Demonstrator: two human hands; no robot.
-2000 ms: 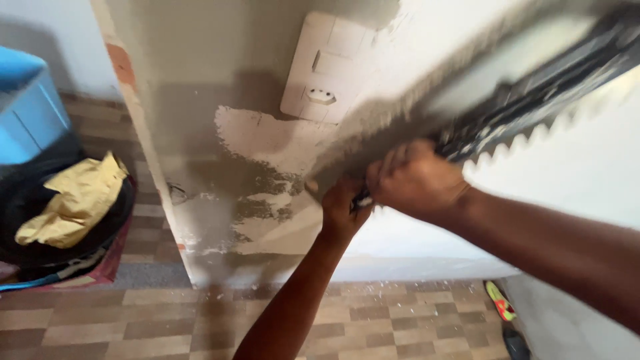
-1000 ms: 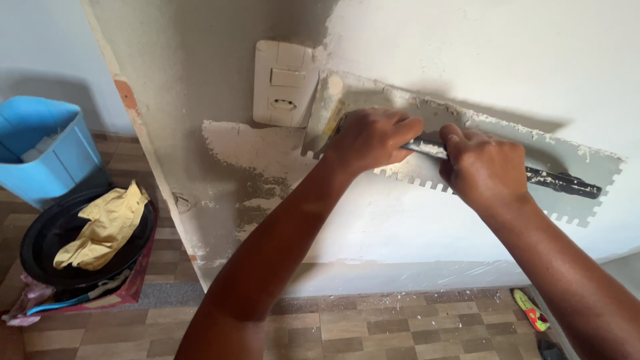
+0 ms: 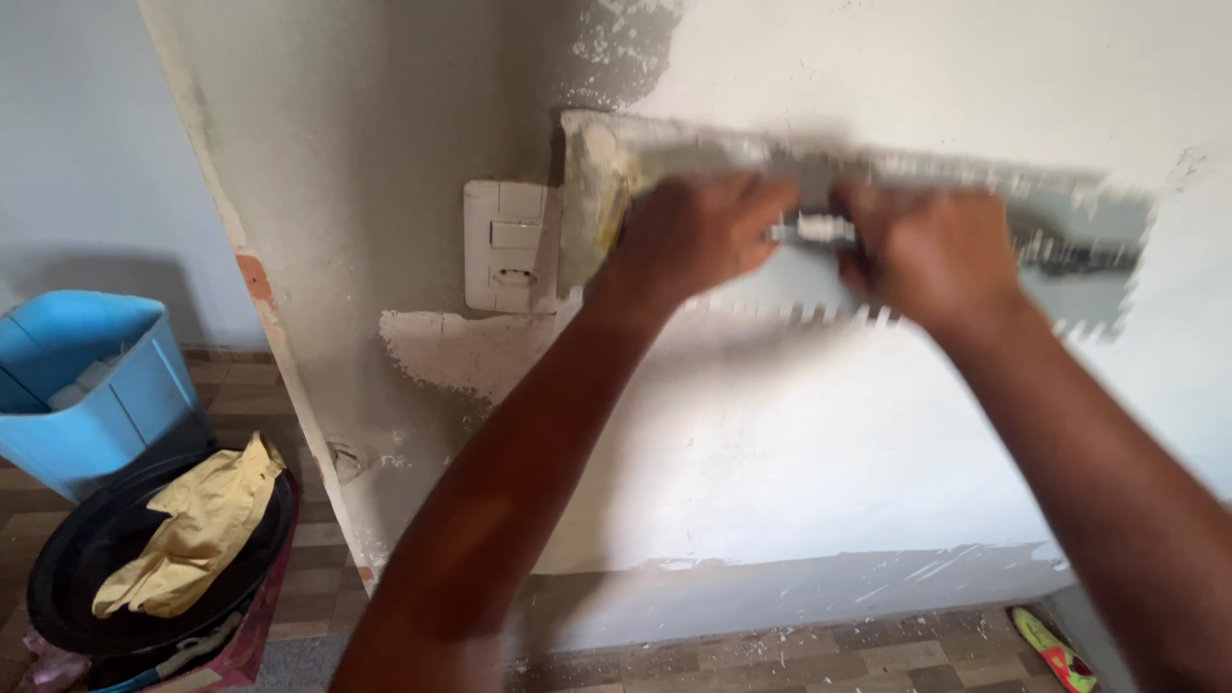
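Note:
A long notched trowel (image 3: 1088,217) lies against the wall (image 3: 818,433), its toothed edge facing down and its left end beside the white switch and socket plate (image 3: 510,246). My left hand (image 3: 703,231) is closed around the left part of its dark handle. My right hand (image 3: 934,241) grips the same handle farther right. Both hands are blurred, and the fingers around the handle are partly hidden. Whitish compound covers part of the blade and the wall, with bare grey patches above and left of the plate.
At the left, a blue plastic bin (image 3: 144,385) stands by a black tub (image 3: 58,568) with a yellow cloth (image 3: 197,529) in it. The wall's chipped corner edge (image 3: 255,279) runs down between them and me. A green and red shoe (image 3: 1049,645) lies on the floor at lower right.
Two seconds ago the trowel was tilted away from the wall with my hands close together; now it lies along the wall, my hands apart. Since one second ago, it has moved up beside the socket plate.

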